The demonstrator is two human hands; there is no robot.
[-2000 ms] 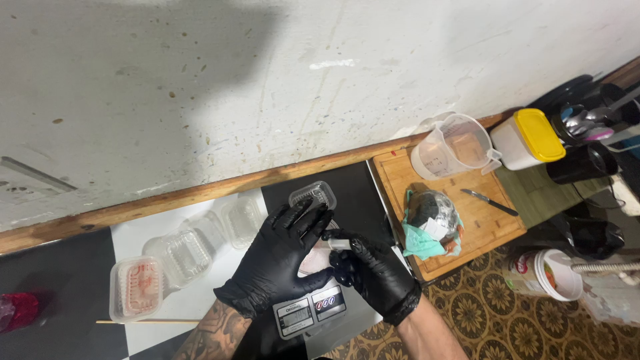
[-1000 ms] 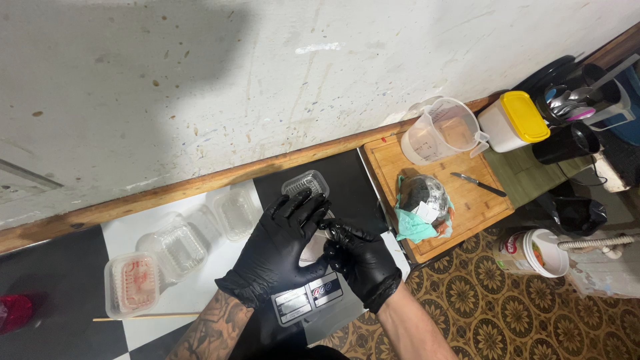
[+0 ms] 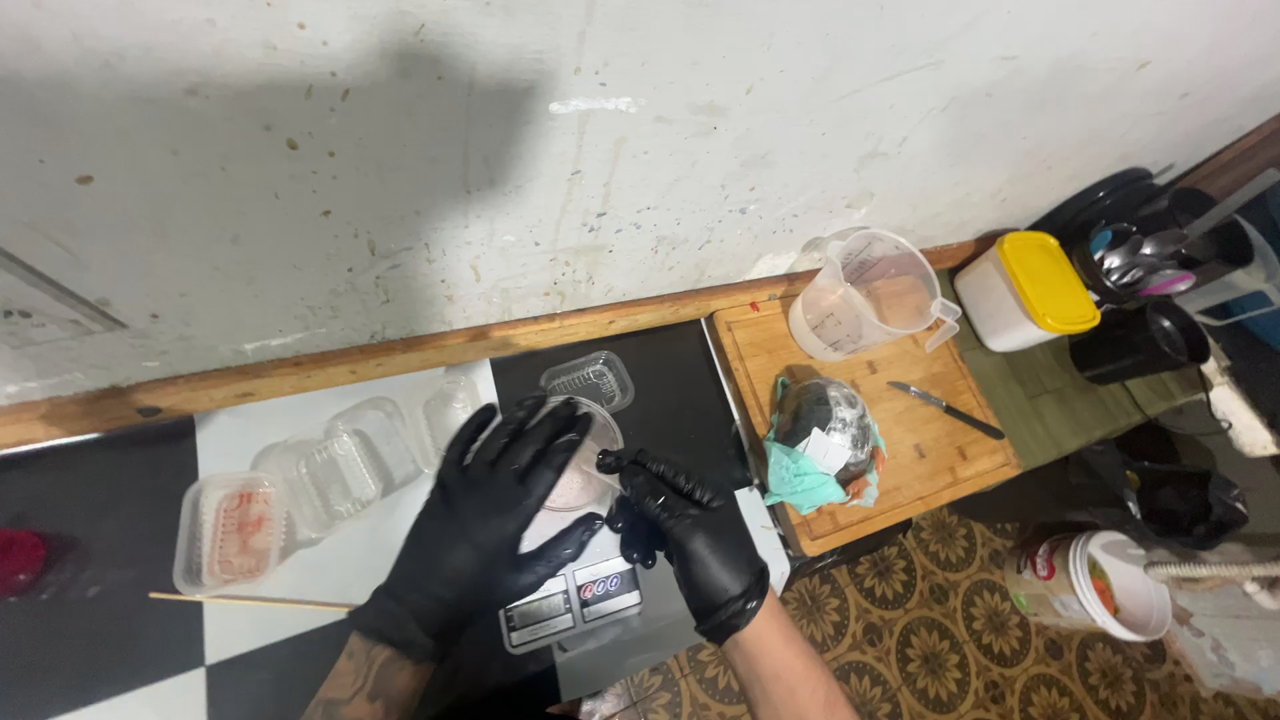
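Note:
Both hands wear black gloves. My left hand is spread over a round clear container with pale pinkish contents, its fingers on or above the rim. That container stands on a digital kitchen scale, whose display and buttons show below it. At the container's right side is my right hand, fingers curled, thumb and index finger close together; whether something small is between them cannot be seen. Behind the left fingers lies a clear plastic tray. More clear trays and one with reddish residue stand at left.
A thin wooden stick lies near the trays. At right, a bamboo cutting board holds a measuring jug, a knife and a wrapped dark bundle. Beyond are a yellow-lidded tub and black utensil holders. A bucket is below.
Two seconds ago a small pale or clear object showed at my right fingertips; it is not visible there now. My left hand remains spread over the container.

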